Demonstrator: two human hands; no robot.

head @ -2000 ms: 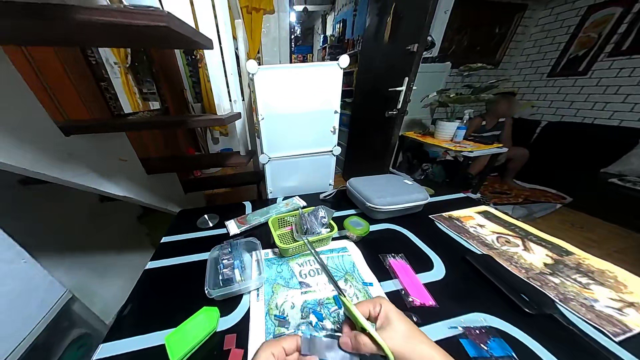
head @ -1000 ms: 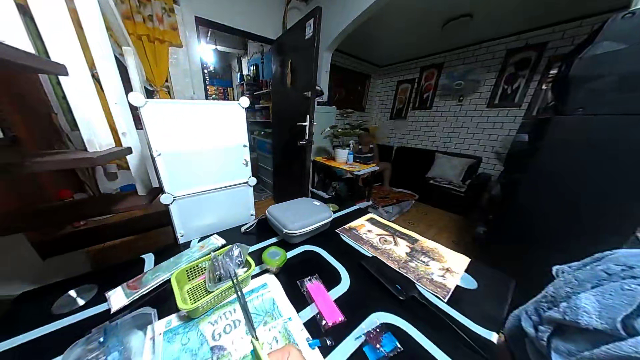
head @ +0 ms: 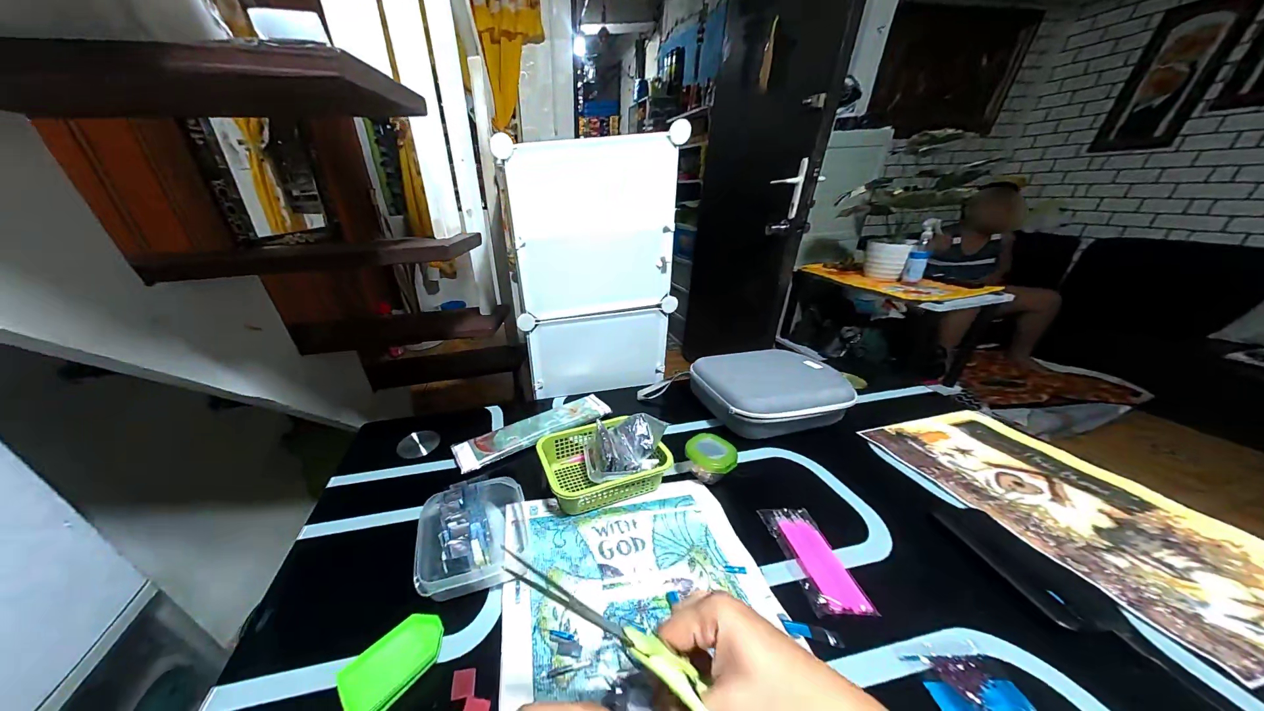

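Observation:
My right hand (head: 741, 652) is closed around the yellow-green handles of scissors (head: 592, 614); their blades stand slightly apart and point up and left over a colourful printed sheet (head: 681, 533). Only a sliver of my left hand (head: 563, 706) shows at the bottom edge, so its grip is hidden. Small blue and dark pieces lie on the sheet near the scissors. Left of the sheet sits a clear plastic container (head: 469, 538) with small packets inside. Behind the sheet, a green basket (head: 604, 469) holds a clear bag of dark items (head: 627, 446).
A green-lidded tub (head: 711, 454) and grey zip case (head: 772, 390) stand behind. A pink packet (head: 822, 565), black tool (head: 1037, 578) and large picture (head: 1066, 513) lie right. A green tray (head: 391, 664) is at left. A person (head: 973, 262) sits beyond a small table (head: 899, 286).
The view swung right, then back left. The scissors now point more to the left, with blades apart. More of my left hand showed two seconds ago than now.

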